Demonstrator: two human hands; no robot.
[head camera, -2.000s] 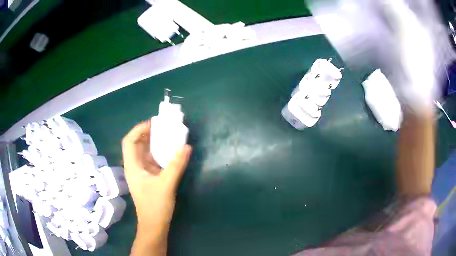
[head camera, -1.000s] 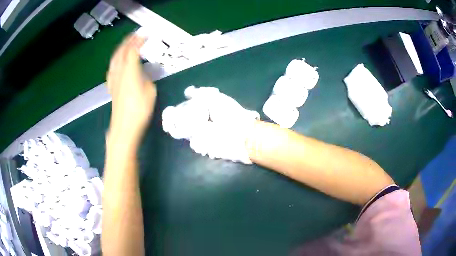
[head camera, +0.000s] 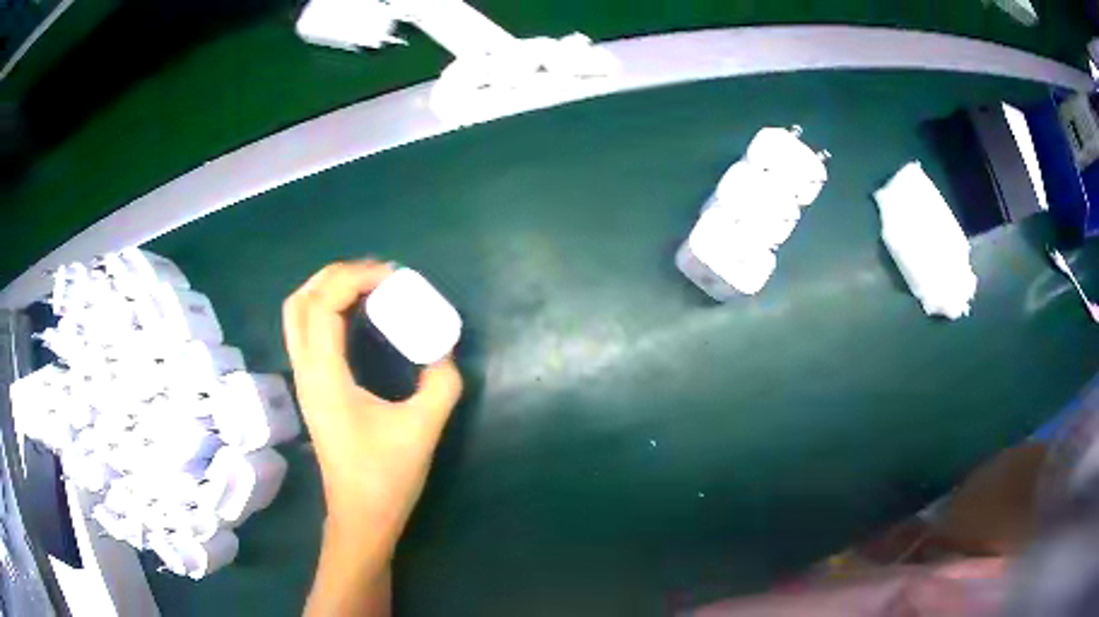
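Note:
My left hand (head camera: 368, 386), bare, holds a white charger (head camera: 413, 316) between thumb and fingers above the green bench mat. The charger's rounded end faces me and no pins show on it. My right hand is not in view; only a pink sleeve (head camera: 868, 588) and a blurred dark shape show at the lower right. Several chargers lie in a jumbled charger pile (head camera: 157, 410) at the left. Three set-aside chargers (head camera: 753, 217) stand in a touching row right of centre, with pins at the upper end.
A white bundle (head camera: 926, 241) lies at the right, near a black box (head camera: 1006, 163), a blue bin (head camera: 1067, 157) and a white stick (head camera: 1073, 281). A pale side rail (head camera: 277, 157) borders the belt. White pieces (head camera: 518, 72) sit on it, near another charger (head camera: 347, 22).
My left hand has come back from the rail and now holds a charger over the mat. My gloved right hand has left the picture. The view has shifted slightly.

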